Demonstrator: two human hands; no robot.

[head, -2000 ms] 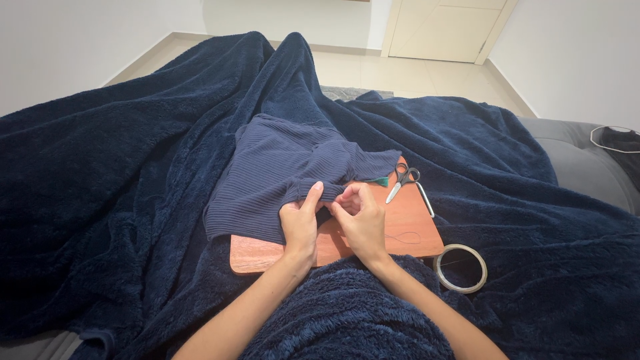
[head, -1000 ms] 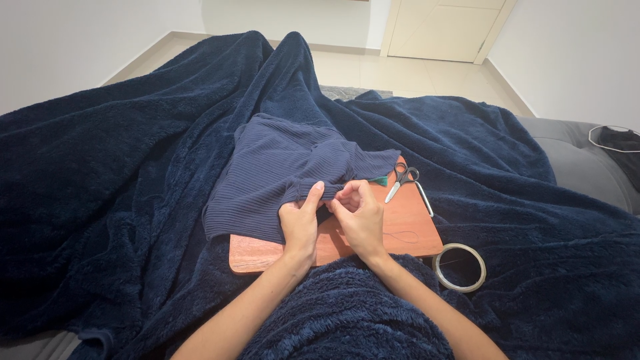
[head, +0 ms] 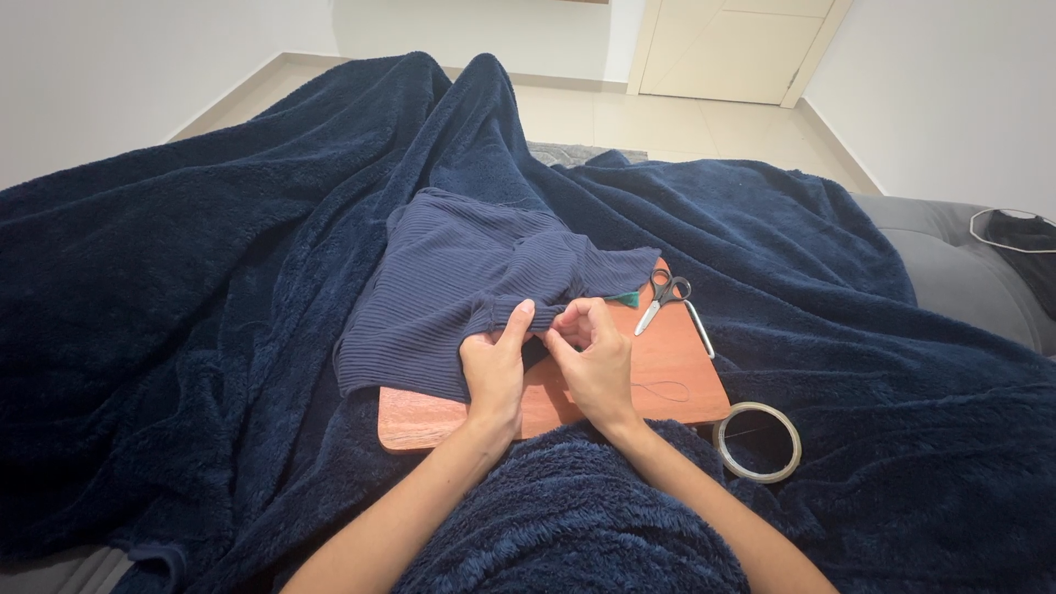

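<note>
A ribbed blue garment lies over the left and back of a reddish wooden board. My left hand pinches a folded edge of it between thumb and fingers. Close beside it, my right hand has its thumb and forefinger together at the same edge; whether a needle is between them is too small to tell. A dark thread curls on the board right of this hand. Black-handled scissors lie at the board's back right corner, with a bit of green material by the garment.
A roll of clear tape rests on the dark blue plush blanket, against the board's front right corner. A metal handle runs along the board's right side. On the grey couch at the far right lies a black cloth item.
</note>
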